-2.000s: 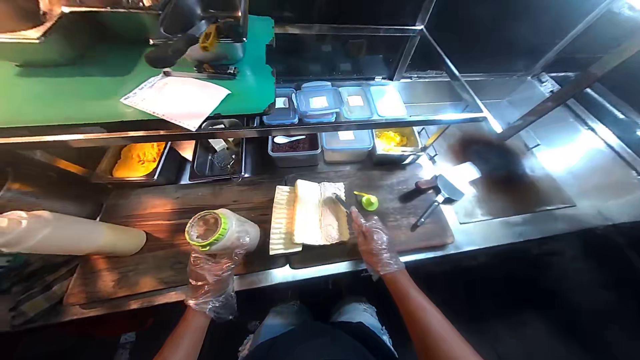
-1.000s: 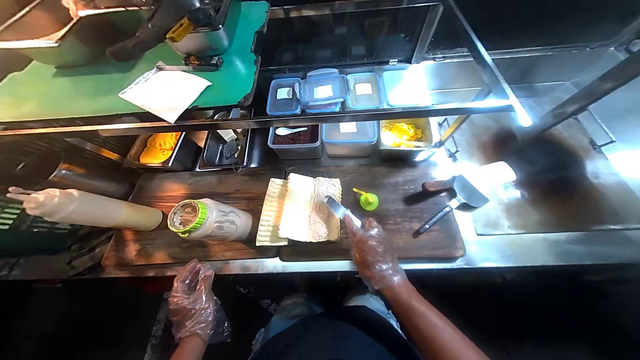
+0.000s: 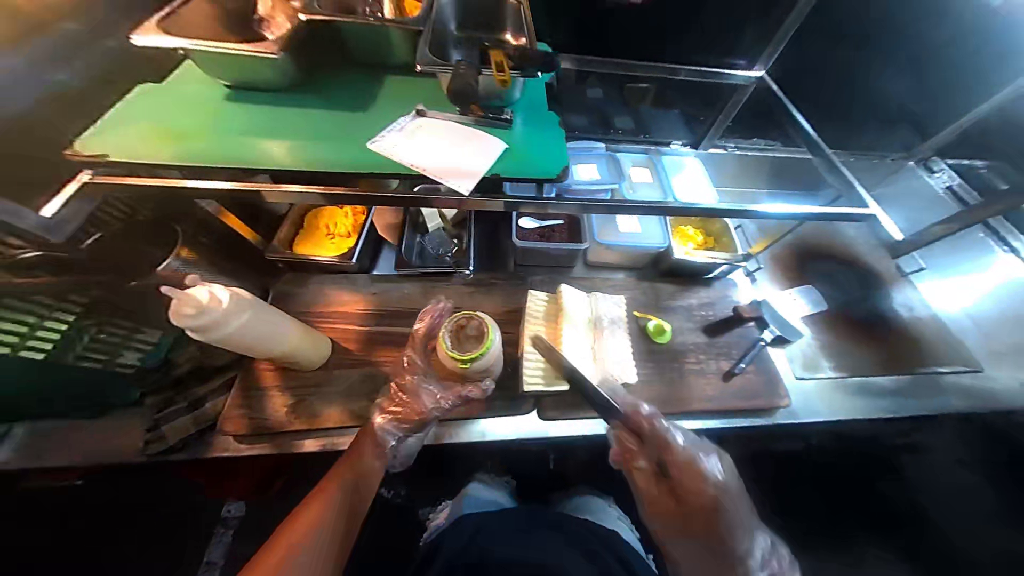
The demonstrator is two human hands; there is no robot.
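My left hand (image 3: 420, 392), in a clear plastic glove, grips a squeeze bottle with a green collar (image 3: 470, 346) just left of the bread. My right hand (image 3: 660, 444), gloved too, holds a knife (image 3: 580, 382) whose blade reaches over the ridged flatbread (image 3: 544, 352). Pale pieces, the middle one folded or raised (image 3: 582, 332), lie side by side on the dark wooden board (image 3: 696, 376). A small green nozzle cap (image 3: 658, 330) lies right of them. Whether the blade touches the bread I cannot tell.
A large squeeze bottle (image 3: 256, 330) lies at the left. Spatulas or scrapers (image 3: 780, 320) rest at the board's right, beside a griddle plate (image 3: 872, 320). Behind stand food containers (image 3: 552, 240) under a metal shelf rail (image 3: 496, 198), with a green board (image 3: 320, 128) above.
My left hand was apart from the green-collared bottle a second ago and now holds it closer to the bread. The knife has swung left over the bread.
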